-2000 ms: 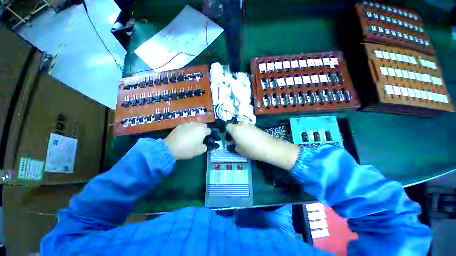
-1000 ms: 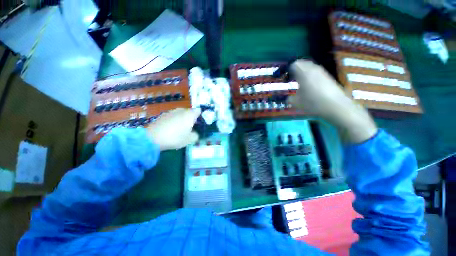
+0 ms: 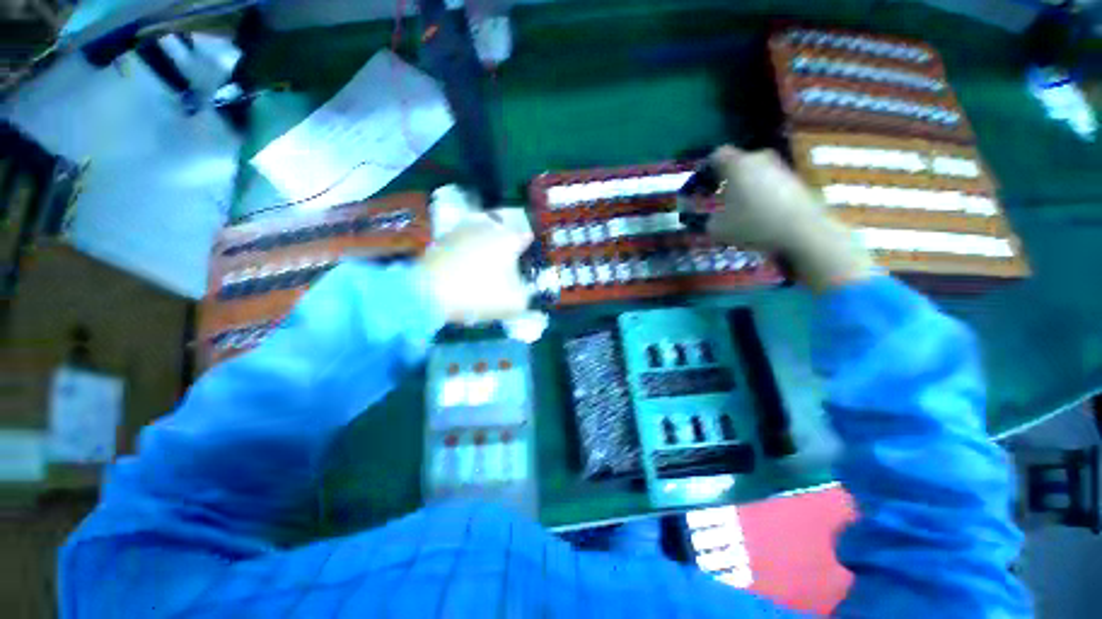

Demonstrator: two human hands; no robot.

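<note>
Two finned heat sinks (image 3: pixel 481 417) lie end to end near the bench's front edge, with small orange-red squares in rows. My left hand (image 3: pixel 477 272) is blurred, above the white cloth (image 3: pixel 453 208) and just behind the heat sinks; whether it holds anything cannot be told. My right hand (image 3: pixel 761 200) is at the right end of the second component tray (image 3: pixel 659 288), dark-covered fingertips down at its white and dark parts. Its grip cannot be made out. The teal cover jig (image 3: pixel 683 385) with black parts in its windows lies right of the screw box (image 3: pixel 601 405).
The first component tray (image 3: pixel 320 233) is at left, partly under my left sleeve. Stacked trays (image 3: pixel 906 151) stand at far right. A paper sheet (image 3: pixel 357 127) lies behind. A black electric screwdriver (image 3: pixel 463 103) hangs behind the cloth. Cartons (image 3: pixel 103 314) are at left, a red-lined bin (image 3: pixel 792 544) below the edge.
My right hand has moved from the heat sinks to the second tray, uncovering the teal jig. My left hand has moved over the cloth, off the heat sinks. The camera view has shifted.
</note>
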